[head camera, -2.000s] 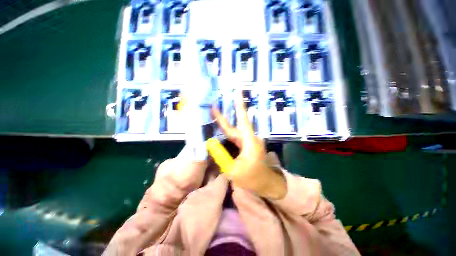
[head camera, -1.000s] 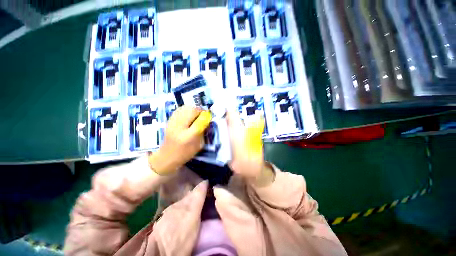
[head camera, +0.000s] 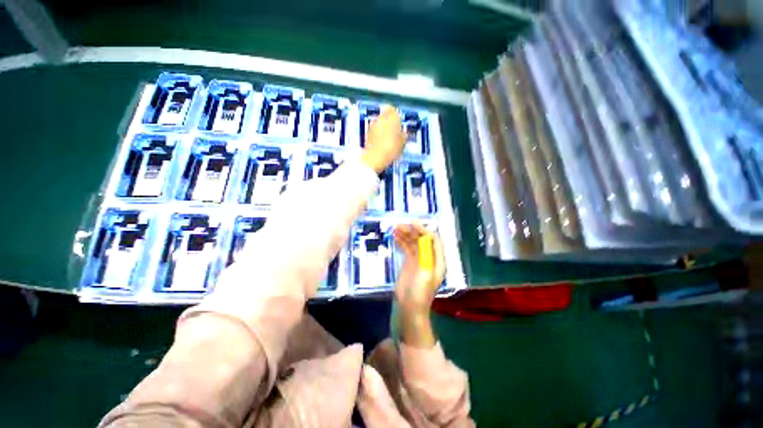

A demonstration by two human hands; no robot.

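A white carrier sheet [head camera: 452, 251] lies on the bench with three rows of flat black-and-white units in clear bluish blisters, such as this unit [head camera: 191, 252]. The back row shows units across its width. My left hand [head camera: 386, 140] reaches over the sheet and touches or hovers at the right end of the back row; its fingertips are unclear. My left sleeve hides parts of the middle and front rows. My right hand [head camera: 418, 272], with a yellow finger cot, is at the front right corner, fingers partly curled, over the last place; whether it holds anything is unclear.
A thick pile of stacked trays [head camera: 577, 167] with shiny clear edges stands close at right, with a bluish loaded tray [head camera: 711, 109] leaning at its far right. A red cloth [head camera: 510, 303] shows under the bench edge. A pale rail [head camera: 251, 63] runs along the back.
Units now fill the back-row gap. The hands have parted: the left reached out to the back right and no longer shows the held units; the right stays near the front corner. The view shifted right.
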